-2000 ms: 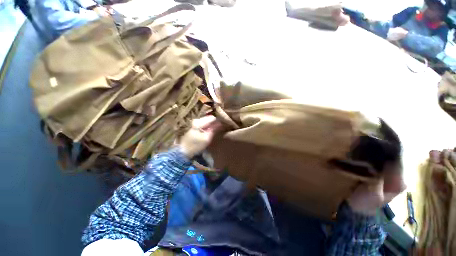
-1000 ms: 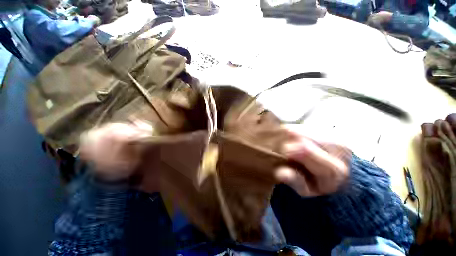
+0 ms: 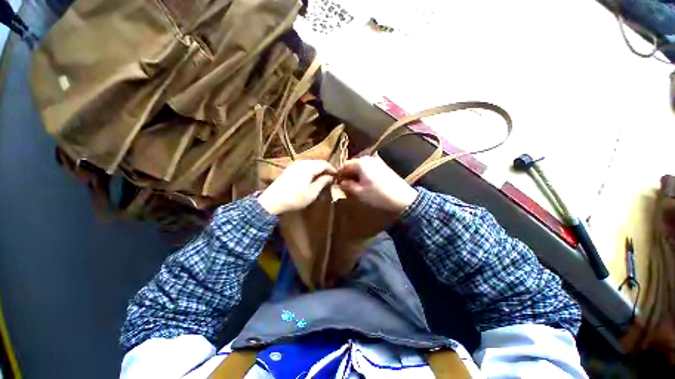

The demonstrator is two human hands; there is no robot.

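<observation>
A brown handbag (image 3: 314, 240) hangs over my dark-aproned lap, narrow and seam side towards me. My left hand (image 3: 300, 185) and my right hand (image 3: 376, 183) meet at its top edge, fingertips nearly touching, pinching it around a small pale tan tab (image 3: 338, 194). What lies between the fingertips is hidden. One tan handle (image 3: 474, 108) loops out to the right over the table edge; another strap (image 3: 300, 92) stands up on the left beside the bag pile.
A large pile of brown bags (image 3: 140, 96) is at the left. A hammer (image 3: 560, 207) lies on the white table (image 3: 555, 89) near the red strip (image 3: 536, 209). Small dark snips (image 3: 630, 263) and stacked brown pieces (image 3: 659, 274) are at the right. A spotted sheet (image 3: 328, 15) lies at the top.
The bag was laid sideways, then turned and spread between my hands; now it is drawn in on my lap. My hands have come together at its top edge. The view has tilted down, showing the hammer.
</observation>
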